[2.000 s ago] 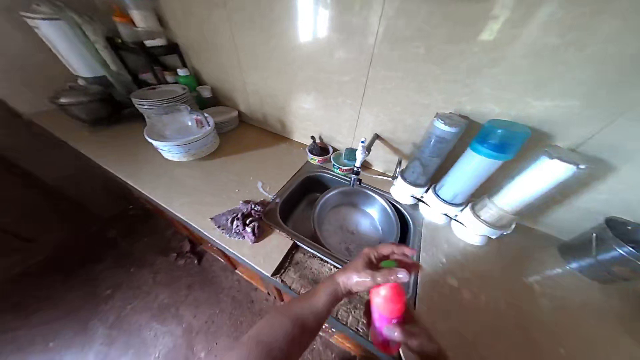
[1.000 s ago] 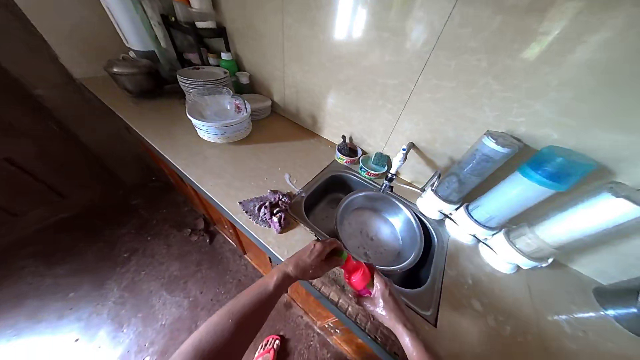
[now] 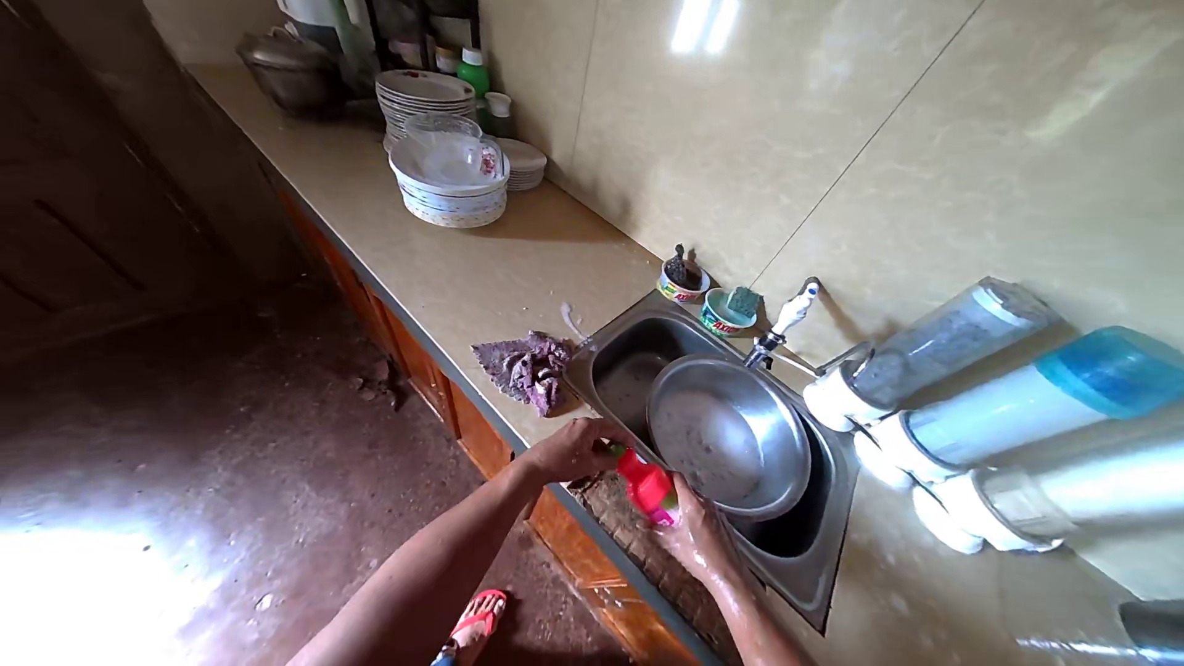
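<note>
My right hand (image 3: pixel 698 536) holds a small red and pink plastic bottle (image 3: pixel 647 487) by its lower part, over the front edge of the sink (image 3: pixel 846 481). At the bottle's green top are the fingers of my left hand (image 3: pixel 575 450); whether they grip it or only touch it is hard to tell. Wet patches shine on my right hand and forearm. Just behind the bottle, a wide metal basin (image 3: pixel 726 439) rests over the double sink. A crumpled purple cloth (image 3: pixel 536 368) lies on the counter left of the sink.
Behind the sink stand a faucet (image 3: pixel 782 324), a bowl with a green sponge (image 3: pixel 728 313) and a bowl with a dark scrubber (image 3: pixel 684 282). Three water filter housings (image 3: pixel 980 435) are at right. Stacked bowls (image 3: pixel 451 194), plates (image 3: pixel 425 88) and a lidded pot (image 3: pixel 291 69) stand farther left.
Two seconds ago the bottle was upright beyond the basin's front edge with a hand over its top; now it lies tilted between both hands. The view has shifted so that more of the left side shows.
</note>
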